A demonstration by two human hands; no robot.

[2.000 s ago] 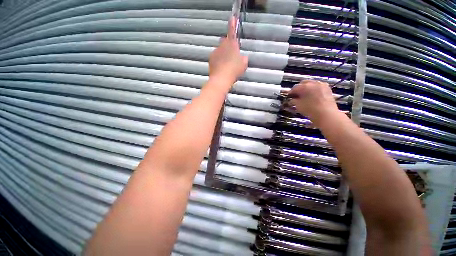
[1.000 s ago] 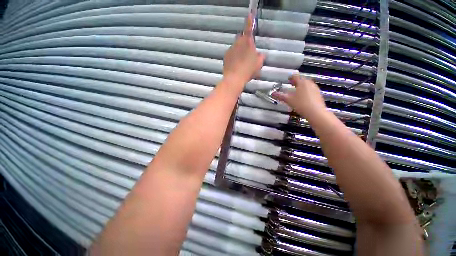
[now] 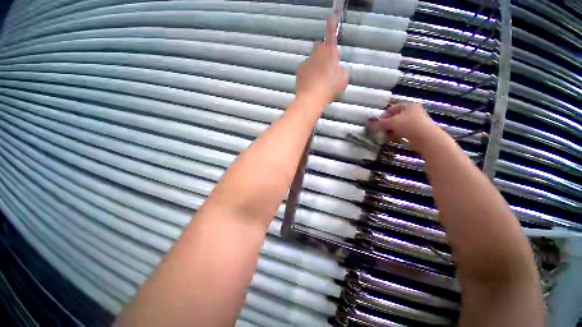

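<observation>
My left hand point(image 3: 321, 75) is closed around the left bar of the silver rectangular frame point(image 3: 295, 201), with the index finger stretched along it. The frame lies across the tubes. My right hand point(image 3: 403, 122) pinches a small metal clip point(image 3: 373, 131) at the straight edge of the white sleeves point(image 3: 335, 185); the clip is blurred and partly hidden by the fingers. A dark row of clips point(image 3: 376, 191) runs along the white edge below my right hand. Bare shiny metal tubes point(image 3: 440, 73) extend to the right of the edge.
A white tub point(image 3: 571, 281) with loose clips point(image 3: 547, 255) stands at the lower right beside my right forearm. The frame's right bar point(image 3: 499, 89) crosses the bare tubes. White-covered tubes point(image 3: 127, 102) fill the left side. A dark area shows at the lower left corner.
Since one second ago, my right hand has brought the clip from over the white sleeves to their edge. The view has shifted slightly, and my left hand still holds the frame's bar.
</observation>
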